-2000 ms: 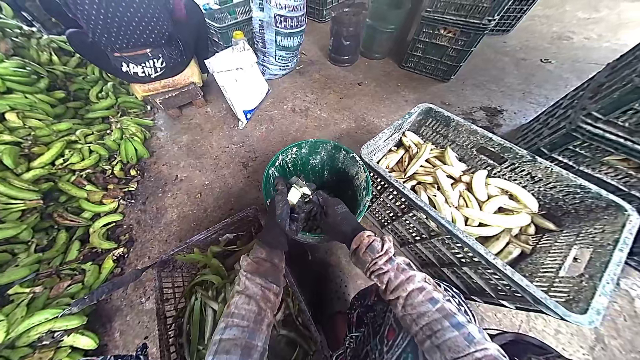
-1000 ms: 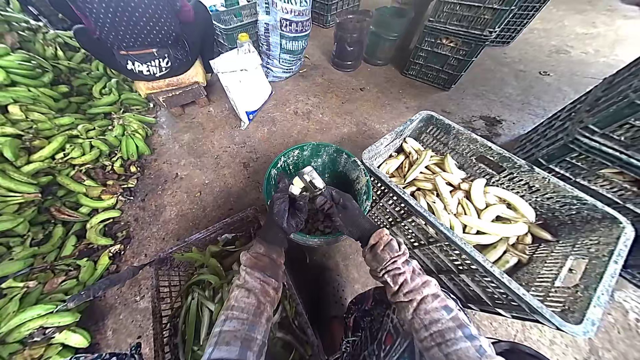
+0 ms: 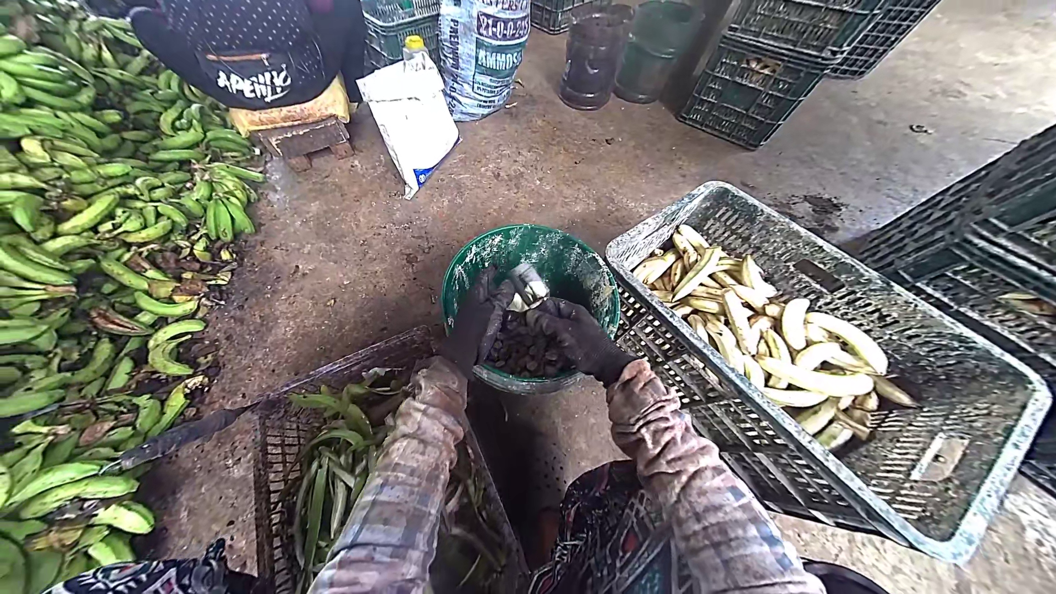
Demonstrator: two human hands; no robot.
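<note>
Both my hands wear dark, stained gloves and meet over a green bucket (image 3: 596, 276) whose inner wall is smeared with pale residue. My left hand (image 3: 481, 318) is at the bucket's left side, its fingers against a small whitish piece (image 3: 529, 285) that I cannot name for certain. From the right, my right hand (image 3: 577, 337) has its fingers pinched together at the lower edge of that piece; whether it grips it is not clear. Beneath the hands, dark lumps (image 3: 528, 351) lie in the bucket.
A plastic crate (image 3: 949, 371) of peeled plantains (image 3: 792, 338) stands right of the bucket. Green peels (image 3: 330, 487) fill a crate at lower left. Unpeeled green plantains (image 3: 99, 214) are heaped left. A seated person (image 3: 256, 49), a white bag (image 3: 410, 120) and stacked crates (image 3: 751, 91) are beyond.
My hands have shifted about over the bucket, and the whitish piece has changed its tilt between them. The seated person and the crates have stayed in place.
</note>
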